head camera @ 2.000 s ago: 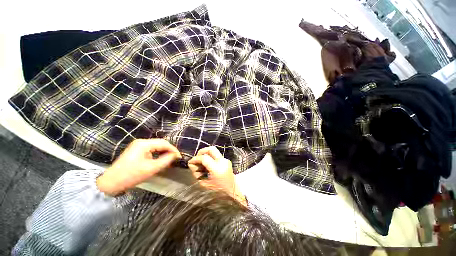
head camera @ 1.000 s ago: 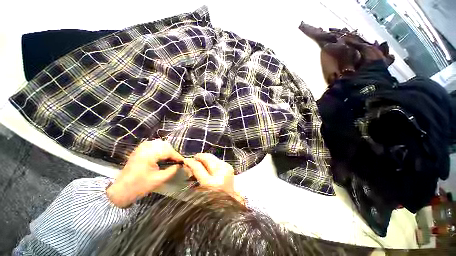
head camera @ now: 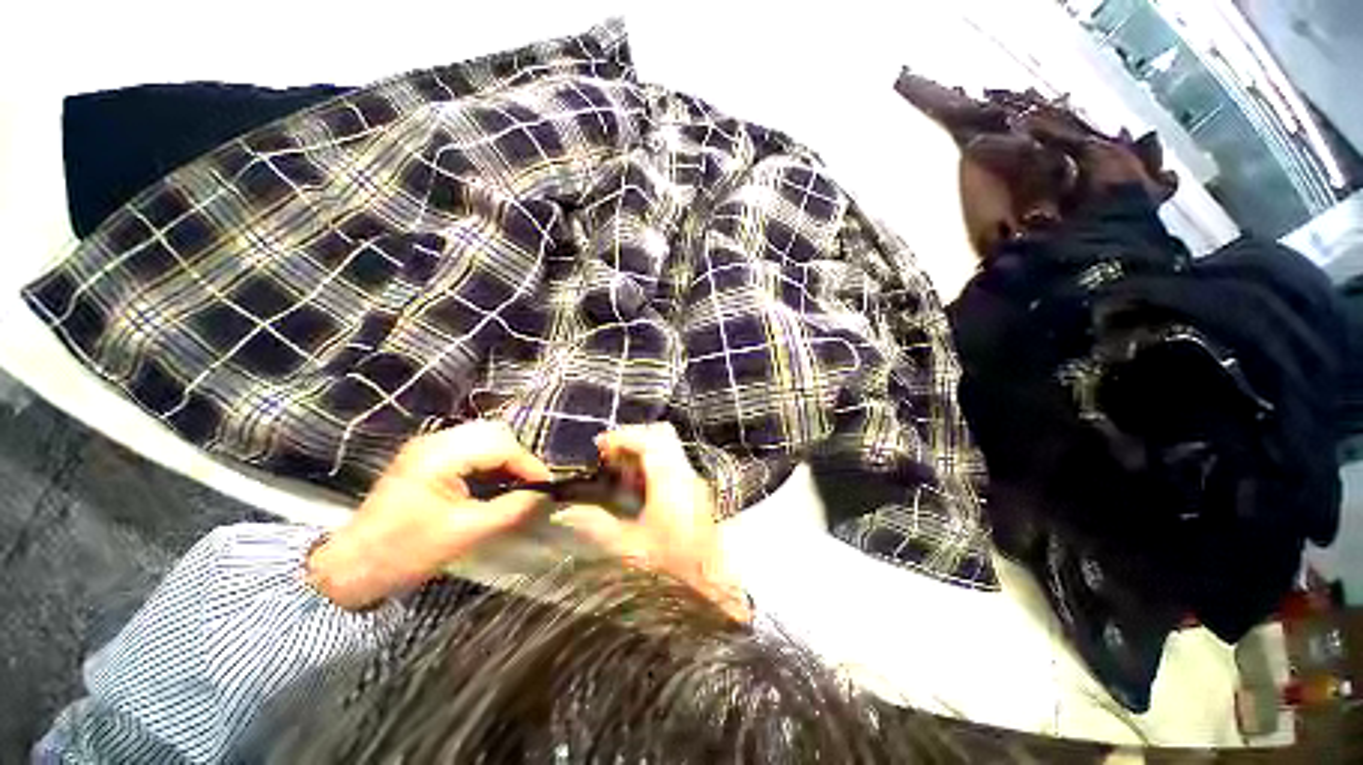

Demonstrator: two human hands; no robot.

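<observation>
A large plaid garment (head camera: 374, 269), dark with white and yellow check lines, lies gathered in front of me. My left hand (head camera: 434, 508) pinches its near edge between thumb and fingers. My right hand (head camera: 646, 501) is close beside it on the right, thumb and fingers curled around a dark bit of the same edge. A narrow dark strip of the edge (head camera: 556, 489) runs between the two hands. Whether a needle or fastener is held is too small to tell. Hair partly hides my right wrist.
A flat black cloth (head camera: 165, 142) sticks out beyond the plaid at the far left. A black garment pile (head camera: 1181, 404) lies on the right, with a brown crumpled item (head camera: 1031, 172) behind it. The white tabletop (head camera: 807, 598) has small boxes (head camera: 1271, 673) near its right end.
The right hand has opened its fingers more around the dark edge and shifted slightly right, showing more dark cloth between the hands. The left hand keeps its pinch. The garment lies nearly the same.
</observation>
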